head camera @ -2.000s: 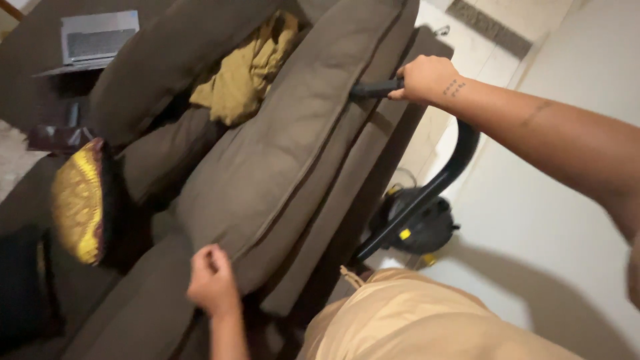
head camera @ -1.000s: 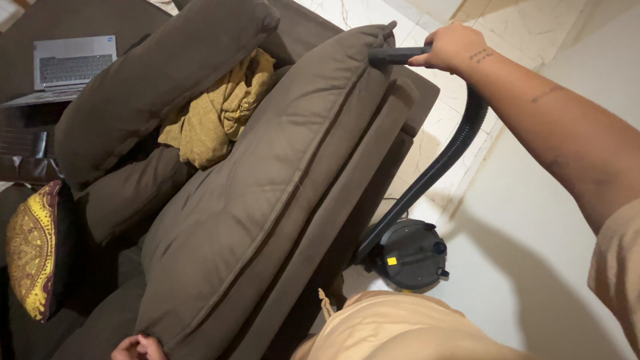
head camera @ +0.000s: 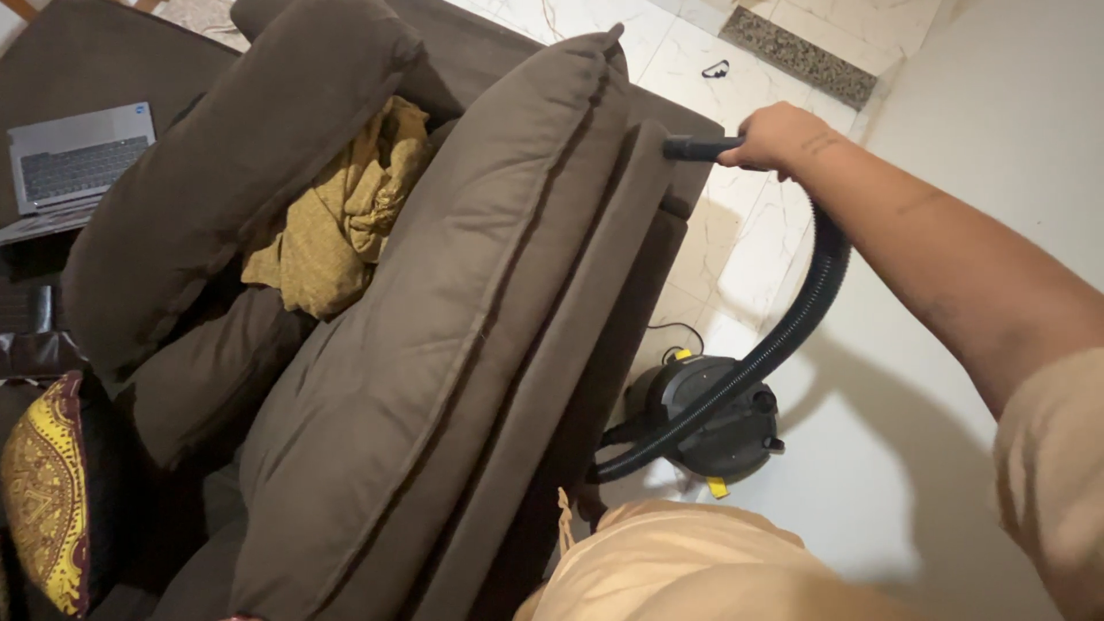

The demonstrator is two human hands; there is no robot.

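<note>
My right hand (head camera: 772, 142) grips the black end of a vacuum cleaner hose (head camera: 703, 149). The nozzle end rests against the top of the brown sofa's back frame (head camera: 642, 159), near its far corner. From the hand, the ribbed hose curves down to a black canister vacuum cleaner (head camera: 711, 418) on the floor, beside the sofa. A large brown back cushion (head camera: 392, 345) leans along the frame. Of my left hand, at most a sliver shows at the bottom edge, by the cushion's lower end; its fingers cannot be made out.
A mustard cloth (head camera: 332, 233) lies bunched between the big cushion and another brown cushion (head camera: 233, 164). An open laptop (head camera: 82, 164) and a yellow patterned pillow (head camera: 47, 500) are at the left. A white wall (head camera: 992, 172) stands at the right; a cord lies near the vacuum.
My right hand has moved the nozzle from the large cushion's upper corner onto the sofa's back frame. My left hand, seen earlier at the cushion's lower end, has almost left the view.
</note>
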